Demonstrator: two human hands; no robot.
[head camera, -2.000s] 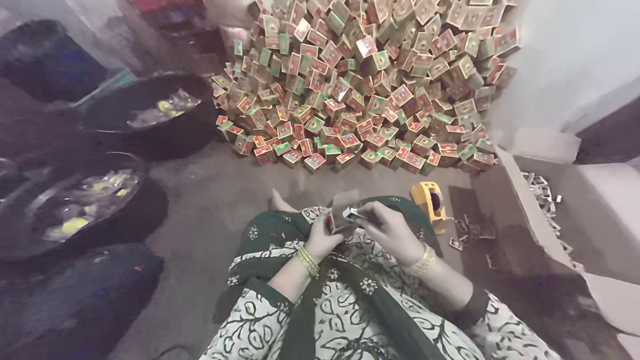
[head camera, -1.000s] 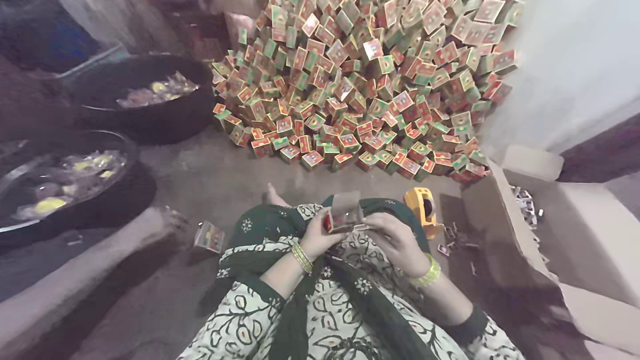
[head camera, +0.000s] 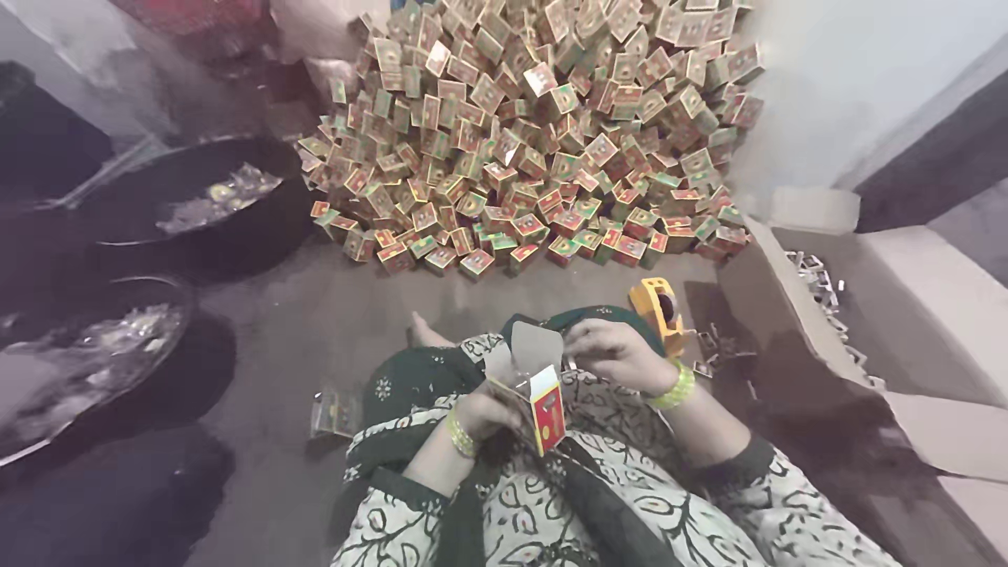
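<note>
My left hand (head camera: 490, 415) is closed on a small printed cardboard box (head camera: 549, 417) with red and yellow panels, held over my lap with its flaps standing up. Just right of the raised flaps is my right hand (head camera: 613, 352), its fingers bent together; a small pale piece shows at the fingertips, too blurred to name. A yellow tape dispenser (head camera: 660, 309) stands on the floor beyond my right wrist. Small pale pieces (head camera: 713, 350) lie on the floor beside it. Another small box (head camera: 335, 413) rests on the floor left of my knee.
A large heap of small printed boxes (head camera: 512, 157) rises ahead. At the left are two dark round tubs (head camera: 291, 169) (head camera: 185, 307) holding clear-wrapped items. An open cardboard carton (head camera: 795, 315) with small pale pieces inside stands at the right, near a pale wall (head camera: 827, 94).
The box in my left hand has tilted, showing its red and yellow side. My right hand has moved off it, to the right. The other person's arm or leg at the left has left the view.
</note>
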